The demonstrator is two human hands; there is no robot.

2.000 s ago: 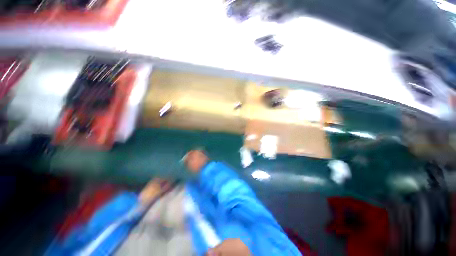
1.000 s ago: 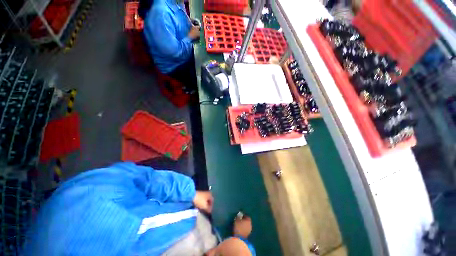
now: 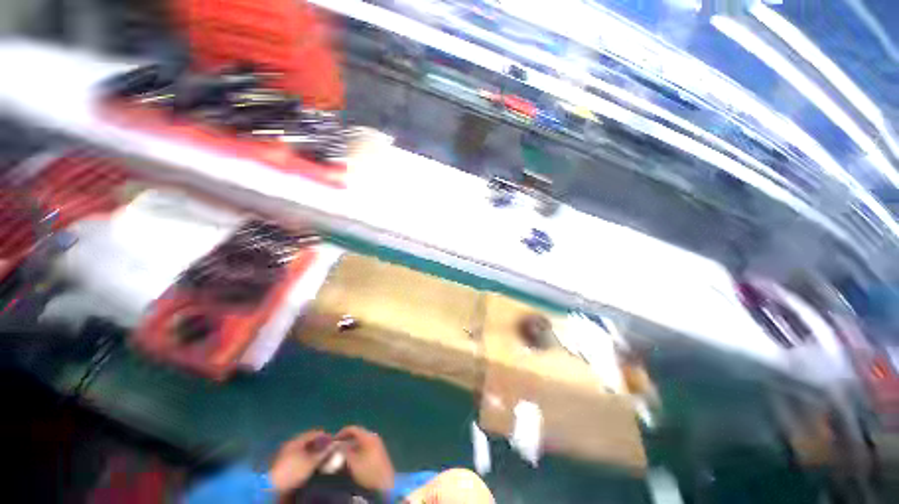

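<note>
My left hand (image 3: 298, 461) and my right hand (image 3: 367, 459) are close together at the bottom of the view, over the near edge of the green bench. The fingertips of both hold a small blurred piece (image 3: 333, 459), partly dark and partly pale. Its details cannot be made out. Behind my hands a tan work board (image 3: 394, 315) lies on the bench, with a small dark and shiny unit (image 3: 346, 322) on it. A red tray (image 3: 222, 349) crowded with dark units stands to the left of the board.
A raised white shelf (image 3: 424, 207) runs behind the bench and bears another filled red tray (image 3: 217, 143) and small dark units. White scraps (image 3: 526, 430) lie on and beside the board at the right. A rounded skin-coloured shape shows at the bottom edge.
The view has swung from along the bench to across it. My hands, apart before, are now together around the small piece.
</note>
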